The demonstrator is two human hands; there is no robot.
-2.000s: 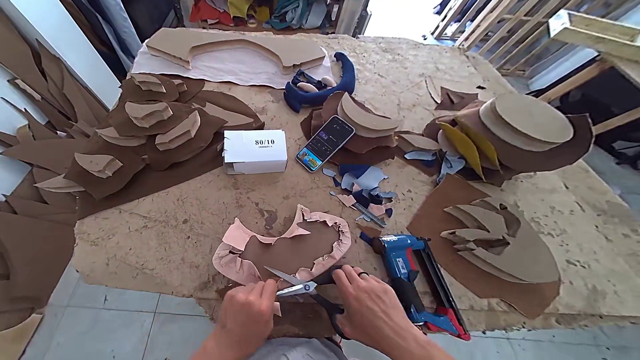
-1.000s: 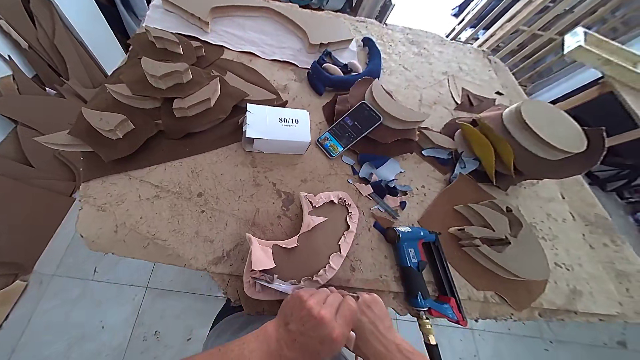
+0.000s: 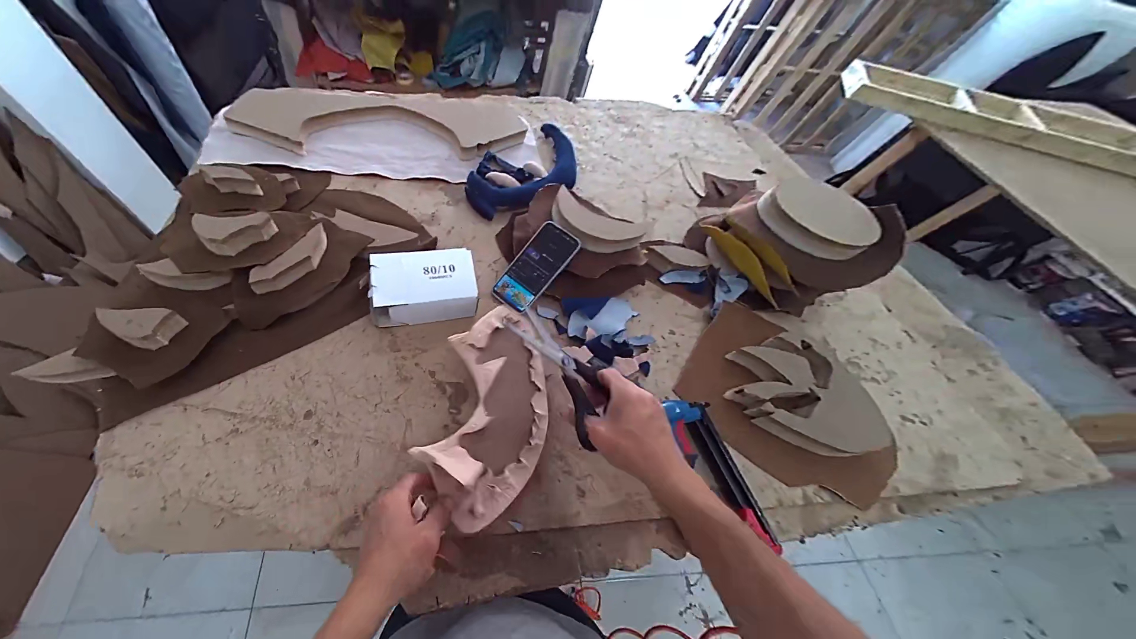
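Observation:
A curved, crescent-shaped piece edged in pink fabric (image 3: 524, 444) lies on the worn wooden table (image 3: 266, 479), its brown inner face up. At its lower left end is my left hand (image 3: 404, 532), with a small pale scrap between thumb and fingers. My right hand (image 3: 630, 426) grips black-handled scissors (image 3: 581, 377) by the handles, blades pointing up and left over the piece's top end. Beyond my right wrist, partly covered by the forearm, lies a blue and black pneumatic stapler (image 3: 723, 466). Blue and pink fabric scraps (image 3: 608, 324) lie just above the scissors.
A white box (image 3: 424, 297) and a smartphone (image 3: 535, 266) are above the piece. Brown fabric with foam pieces (image 3: 275, 266) is piled at left. More layered foam and fabric (image 3: 816, 382) lie at right. A blue curved piece (image 3: 524, 182) sits farther back.
My hands were together at the piece's lower end one second ago; now they are apart. The scissors have moved up to the top end. The piece stands more upright in view.

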